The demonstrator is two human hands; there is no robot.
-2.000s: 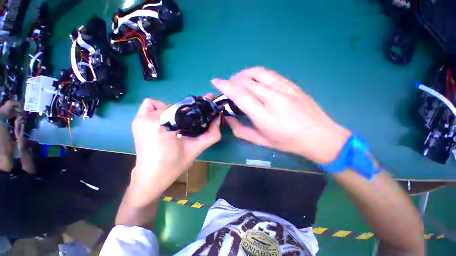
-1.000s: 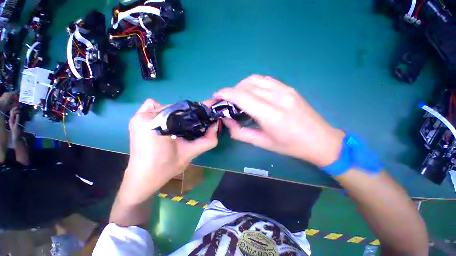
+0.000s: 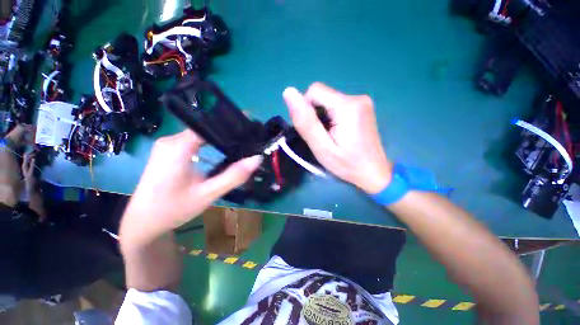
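Note:
A black plastic unit (image 3: 245, 136) is held above the green bench in front of me. Its ring or loop-shaped part points up and left. A white flat ribbon cable (image 3: 299, 157) hangs out on its right side, with red wires (image 3: 276, 166) beside it. My left hand (image 3: 175, 184) grips the unit from the lower left, thumb across its front. My right hand (image 3: 343, 133), with a blue wrist band (image 3: 407, 185), is closed around the unit's right end, thumb raised. What its fingers hold is mostly hidden.
Partly assembled units (image 3: 113, 79) with white ribbons stand at the left, near a small white box (image 3: 56, 124). Dark housings (image 3: 540, 44) lie at the right, with a blue-ended ribbon (image 3: 540, 134) and a paper slip (image 3: 572, 209). Another person's hands (image 3: 25, 152) show at the left edge.
The unit has been turned, so its loop part now points up and left and its ribbon and red wires show. My left hand has moved left and down; my right wrist has shifted left.

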